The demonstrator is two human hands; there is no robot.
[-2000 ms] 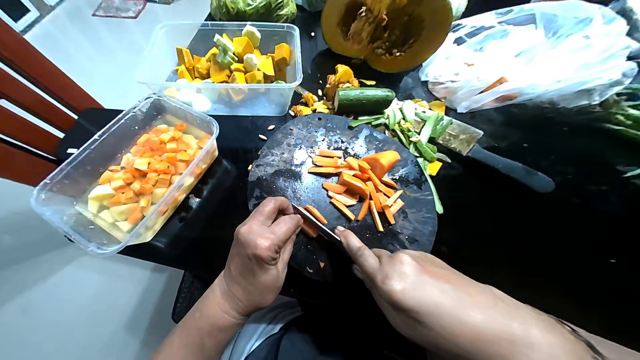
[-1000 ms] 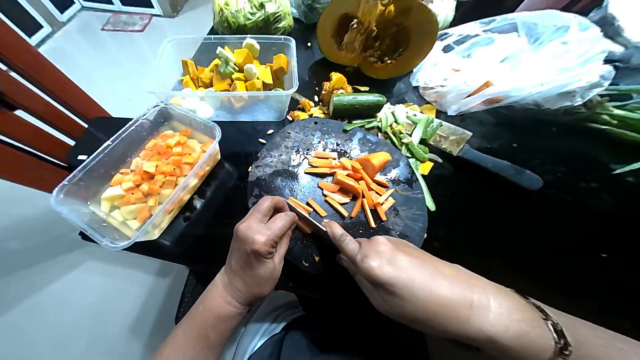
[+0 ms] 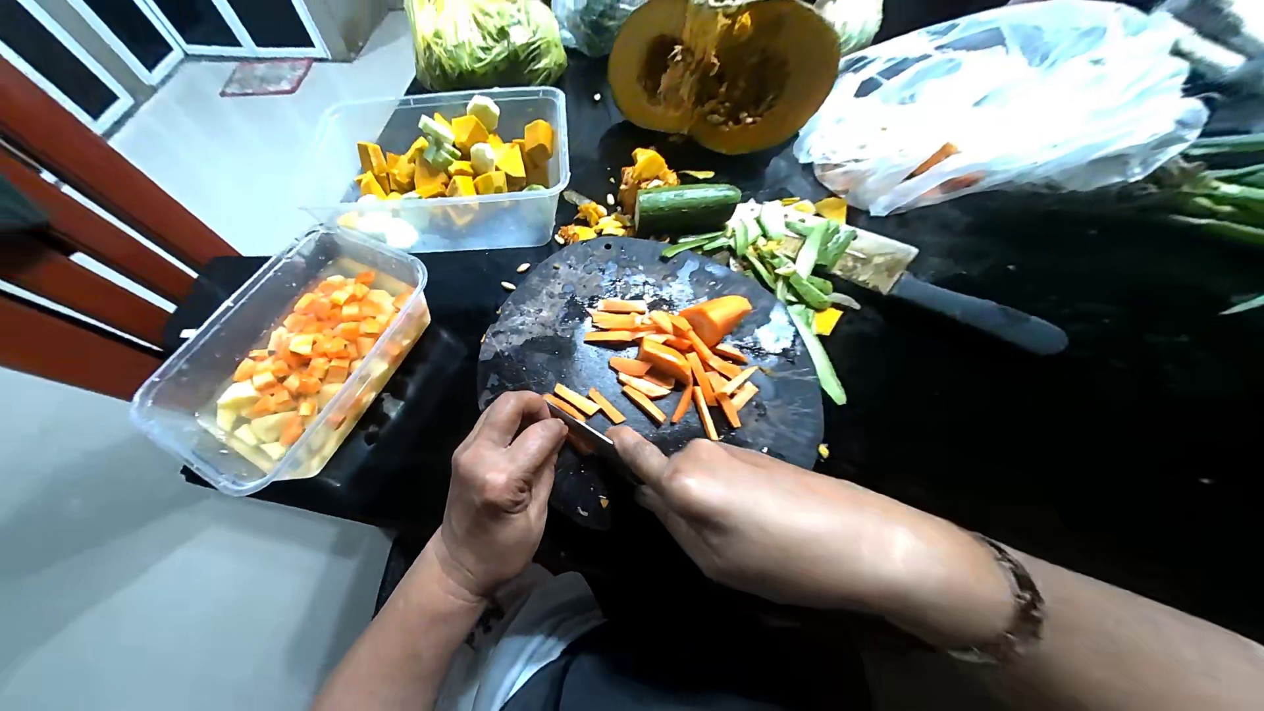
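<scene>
My right hand [image 3: 701, 494] grips a knife whose narrow blade [image 3: 586, 431] points left, low over a dark round cutting board [image 3: 533, 336]. Close against the blade tip, my left hand [image 3: 509, 484] pinches a piece of carrot, mostly hidden by the fingers. Carrot sticks [image 3: 703, 385] lie scattered on the board beside a thicker carrot chunk [image 3: 718, 318], and a few more sticks lie near the blade. Left of the board, a clear plastic container [image 3: 153, 400] holds diced carrot [image 3: 326, 346] over pale cubes.
Behind stand a plastic container [image 3: 494, 222] of pumpkin chunks, a cut pumpkin [image 3: 731, 69] and a bagged leafy vegetable [image 3: 484, 44]. A cucumber piece [image 3: 688, 208], green peelings [image 3: 790, 247] and a cleaver [image 3: 973, 311] border the board. A white plastic bag [image 3: 1007, 109] lies back right; a red chair [image 3: 89, 227] stands left.
Both hands stay together at the board's near edge around the knife and carrot. The view has shifted slightly. Nothing else has plainly moved.
</scene>
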